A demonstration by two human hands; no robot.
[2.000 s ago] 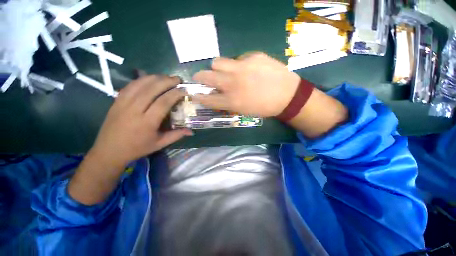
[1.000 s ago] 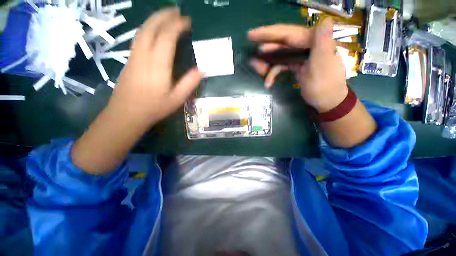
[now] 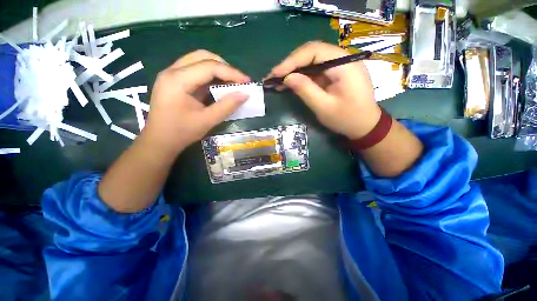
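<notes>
A small white pad with a toothed top edge is held between the thumb and fingers of my left hand. My right hand holds a slim dark pen-like tool, its tip at the pad's top right corner. Whether the tip grips anything is too small to tell. Below the pad, the phone mid-frame lies flat on the green mat, untouched, with an orange flex cable across its middle and a green patch at its right end.
White peeled strips lie in a loose pile at left over a blue block. Flex cables on white backing lie right of centre. Other phone frames lie at the right and far edge. Crinkled clear plastic is at far right.
My hands were over the frame, then lifted off it. Now my left hand has come down onto the pad and my right hand has brought the dark tool to the pad's corner.
</notes>
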